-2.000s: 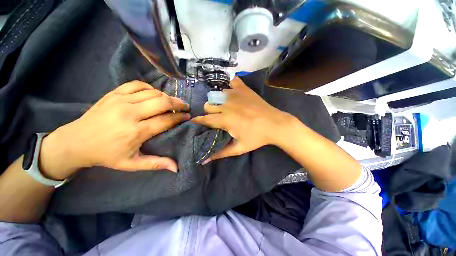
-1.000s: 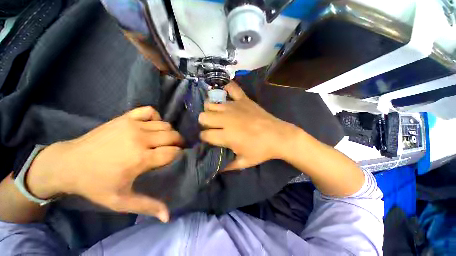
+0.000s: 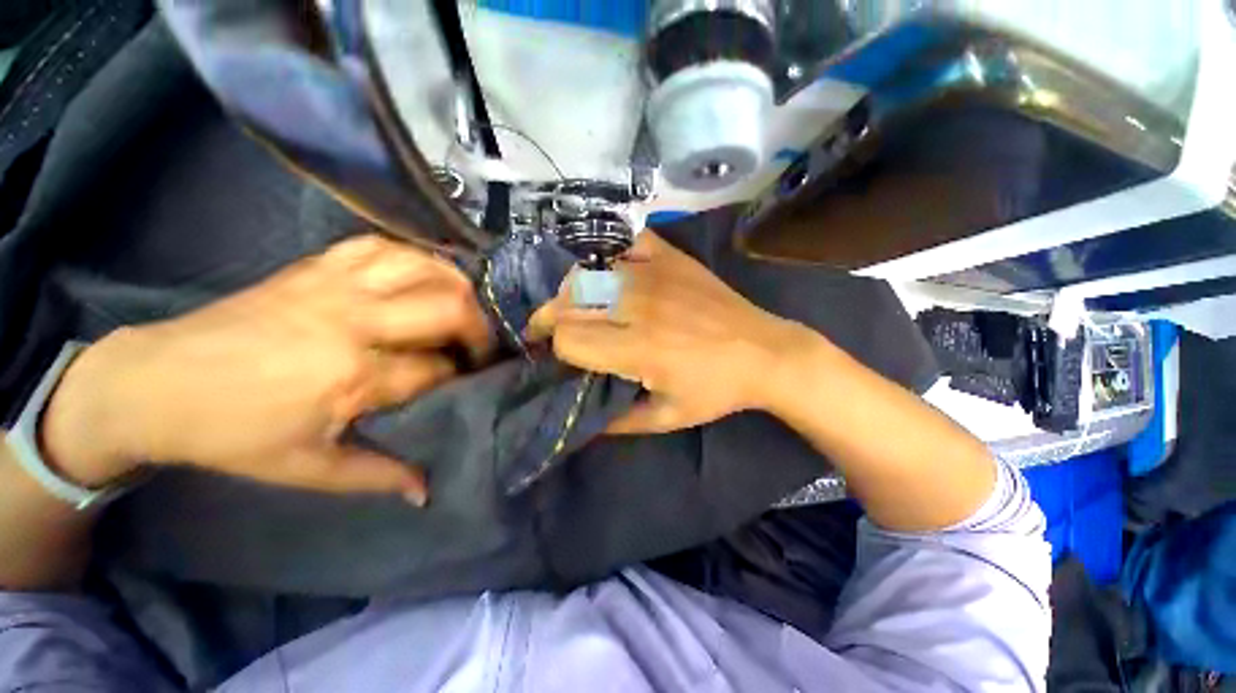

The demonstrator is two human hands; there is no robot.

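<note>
A large charcoal garment panel [image 3: 461,521] lies bunched under both hands and over the lap. A topstitched seam [image 3: 553,440] with a yellow dashed line curves between the hands. My left hand [image 3: 319,366] is on the cloth left of the needle area, slightly blurred, with the cloth bunched at its fingers. My right hand [image 3: 678,332] holds the cloth right of the seam, its fingertips partly hidden behind the thread tension knob [image 3: 596,287]. The presser foot area is mostly hidden behind the tension spring [image 3: 594,238] and machine head.
The white and blue machine head [image 3: 556,81] with its upper round knob [image 3: 708,122] stands above the hands. A black strip bundle [image 3: 979,355] and control box [image 3: 1114,368] are at right. A blue crate [image 3: 1087,508] and dark and blue cloth [image 3: 1193,585] are at lower right.
My left hand moved back from the seam, then up and toward the needle area again. My right hand stayed near the tension knob. The seam by the needle has shifted and folded; the view moved slightly.
</note>
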